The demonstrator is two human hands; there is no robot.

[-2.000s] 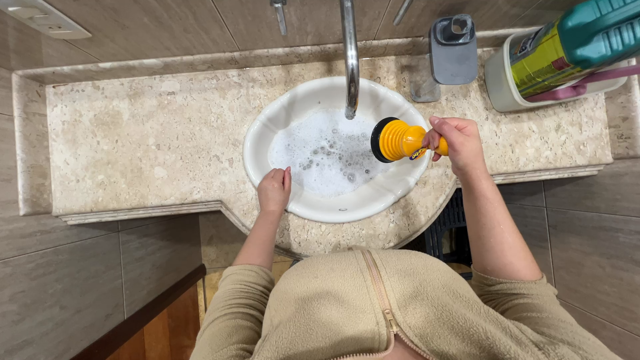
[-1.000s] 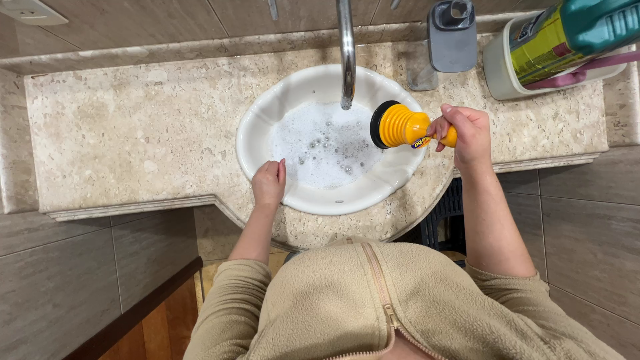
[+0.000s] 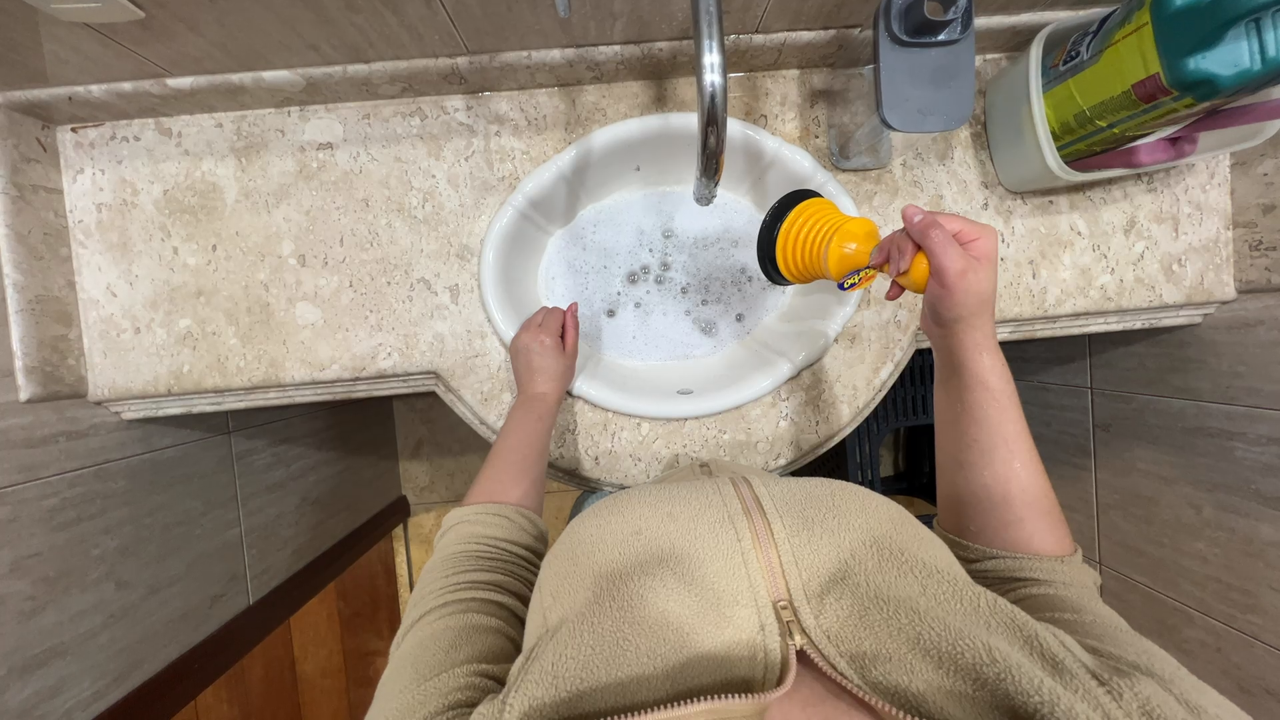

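My right hand [image 3: 950, 262] grips the handle of a small yellow sink plunger [image 3: 822, 240] with a bellows body and a black rubber rim. The plunger lies sideways in the air over the right side of a white ceramic basin [image 3: 680, 398], its cup facing left. White suds [image 3: 640, 290] and bubbles cover the water in the basin. My left hand [image 3: 545, 350] is closed at the basin's left front rim; whether it grips the rim is hidden, and no object shows in it. A chrome faucet spout [image 3: 710, 110] reaches over the basin from behind, with no stream visible.
The basin is set in a beige stone countertop [image 3: 260, 250]. Behind it to the right stand a grey dispenser [image 3: 925, 80] and a clear container [image 3: 860, 145]. Farther right, a pale plastic tub [image 3: 1010, 125] holds a green-and-teal bottle [image 3: 1120, 90] and something pink. A dark plastic crate [image 3: 890, 420] is below the counter.
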